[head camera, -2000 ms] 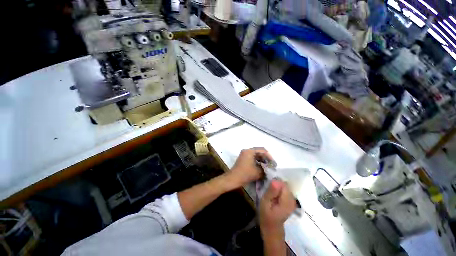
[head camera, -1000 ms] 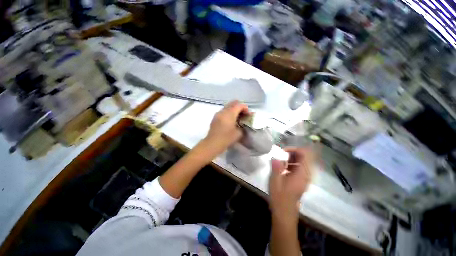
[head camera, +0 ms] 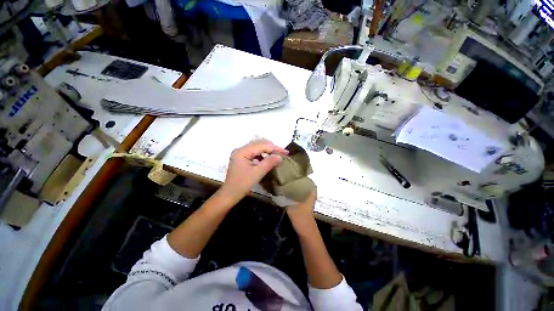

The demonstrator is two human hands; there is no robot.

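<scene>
A khaki garment piece (head camera: pixel 290 172) is bunched up in front of me, over the front edge of the table, with a dark fold at its top. My left hand (head camera: pixel 253 163) pinches its upper left side. My right hand (head camera: pixel 302 205) holds it from below, with most of the fingers hidden behind the cloth. No tool can be made out in either hand. The sewing machine (head camera: pixel 355 91) stands to the right, and its needle area (head camera: pixel 316 141) is just beyond the cloth, not touching it.
A stack of pale curved panels (head camera: pixel 200 100) lies back left. A lamp (head camera: pixel 316 82) hangs by the machine. A dark slim tool (head camera: pixel 395 171) lies right of the needle. Marked paper (head camera: pixel 446 138) rests on the machine. A JUKI machine (head camera: pixel 30 115) stands left. Khaki pieces (head camera: pixel 413 296) lie below the table.
The view has swung right. My right hand, earlier apart from the cloth and blurred, is now beneath it. The cloth, earlier greyish, now shows its khaki side, bunched between both hands.
</scene>
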